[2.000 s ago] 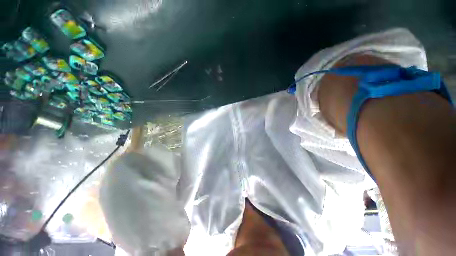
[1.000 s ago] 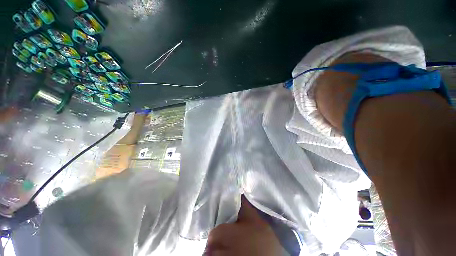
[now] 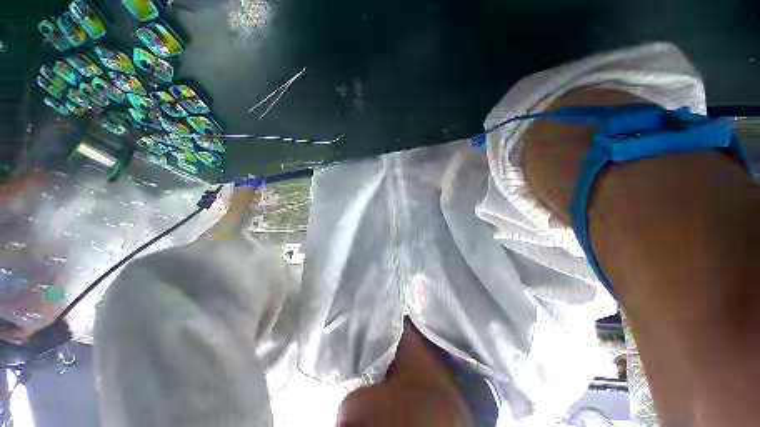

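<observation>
Many small teal-edged modules (image 3: 125, 81) lie clustered on the dark green mat (image 3: 417, 79) at the upper left. Tweezers (image 3: 279, 92) lie on the mat to their right, with nobody holding them. A thin solder wire (image 3: 279, 138) runs along the mat below the tweezers. A solder spool (image 3: 96, 154) stands below the modules. My right hand (image 3: 683, 283) is large and close at the right, with a blue strap (image 3: 658, 133) round the wrist. Its fingers are cut off by the picture's edge. My left hand is out of the picture; a white sleeve (image 3: 183, 325) shows at the lower left.
My white coat (image 3: 375, 250) fills the lower middle. A black cable (image 3: 133, 250) with a connector (image 3: 210, 197) crosses a bright, blurred area at the left. A blue cord (image 3: 508, 125) runs from the strap to the mat's edge. Blurred skin (image 3: 408, 392) shows at the bottom.
The view has shifted, so the modules, tweezers and wire sit higher than two seconds ago. The left sleeve has changed place and shape at the lower left. The right wrist looks almost unmoved.
</observation>
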